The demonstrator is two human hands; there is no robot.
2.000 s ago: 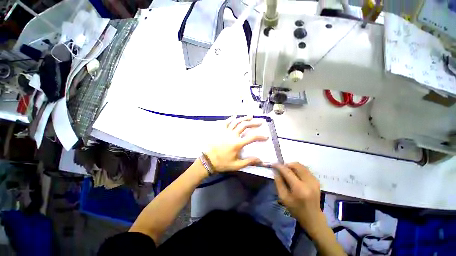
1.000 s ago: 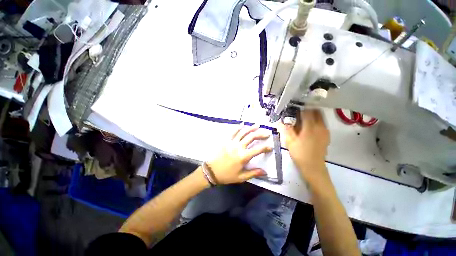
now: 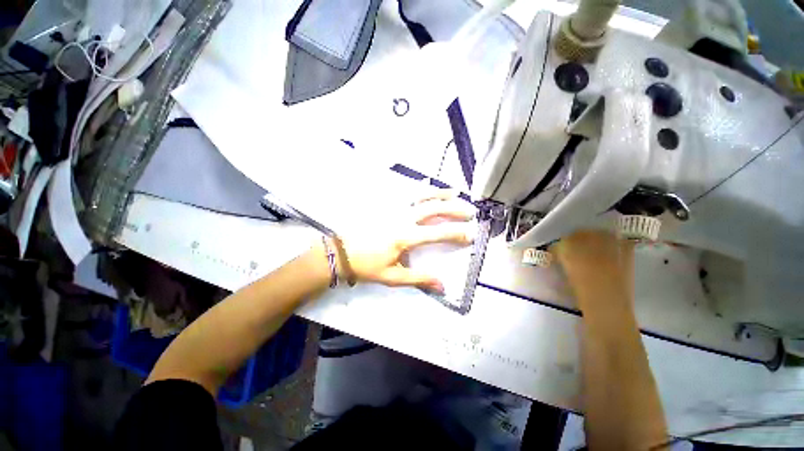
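A white panel with dark edging (image 3: 282,189) lies on the table, its end at the needle area. The white sewing machine (image 3: 688,132) stands at right. Its presser foot (image 3: 492,211) is on the panel's corner. My left hand (image 3: 401,247) lies flat on the panel, fingers spread, just left of the foot. My right hand (image 3: 586,247) reaches under the machine head, right of the foot; its fingers are mostly hidden. A dark binding strip (image 3: 461,141) runs down to the foot from behind.
Grey dark-edged pieces (image 3: 331,44) lie behind the work. White offcut strips (image 3: 66,211) pile at left. A blue crate (image 3: 256,365) is below the table. A printed ruler scale (image 3: 502,352) runs along the front edge. A thread ring (image 3: 400,107) lies behind the panel.
The right hand went from the panel's near corner to under the machine head. The panel has swung, its far end now showing grey beneath at left. The view has moved closer to the machine.
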